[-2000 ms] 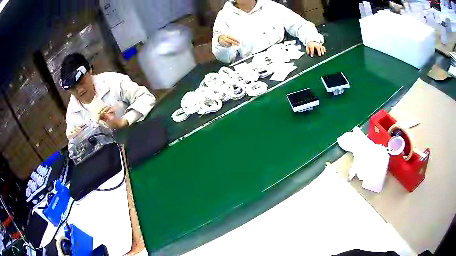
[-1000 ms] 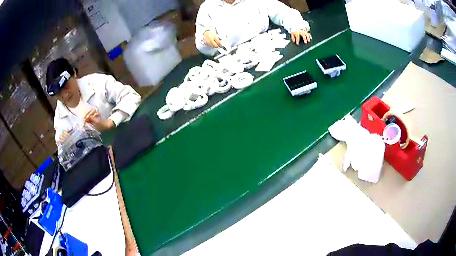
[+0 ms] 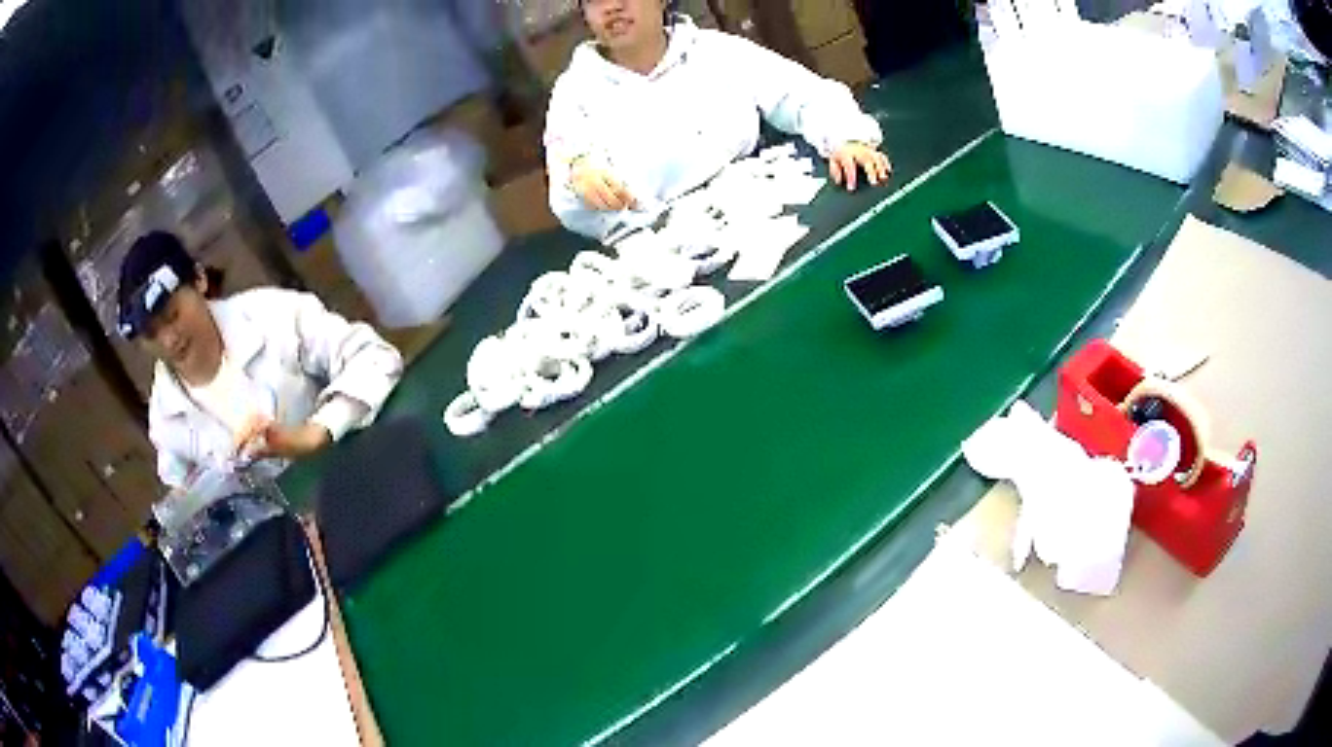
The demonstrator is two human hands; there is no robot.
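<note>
Neither of my hands shows as a hand. A dark shape, perhaps my sleeve, touches the bottom right edge. A display unit (image 3: pixel 893 291) with a black screen and white edge sits on the green conveyor belt (image 3: pixel 701 482). A second display unit (image 3: pixel 974 231) sits beyond it to the right, not touching it. The white work cover (image 3: pixel 950 657) lies nearest to me at the bottom. A crumpled white cloth (image 3: pixel 1063 496) lies beside the red tape dispenser (image 3: pixel 1158 460) on the right.
White coiled cables (image 3: pixel 570 339) are piled across the belt, before a coworker (image 3: pixel 665 110). Another coworker (image 3: pixel 263 372) sits at the left by a clear plastic case (image 3: pixel 219 528), black foam mat (image 3: pixel 377 496) and blue dispenser (image 3: pixel 146 701). A white foam box (image 3: pixel 1103 95) stands at the far end.
The view has shifted, so the belt and its display units sit lower than one second ago. The dark shape at the bottom right has mostly left the picture. The far coworker's face shows more.
</note>
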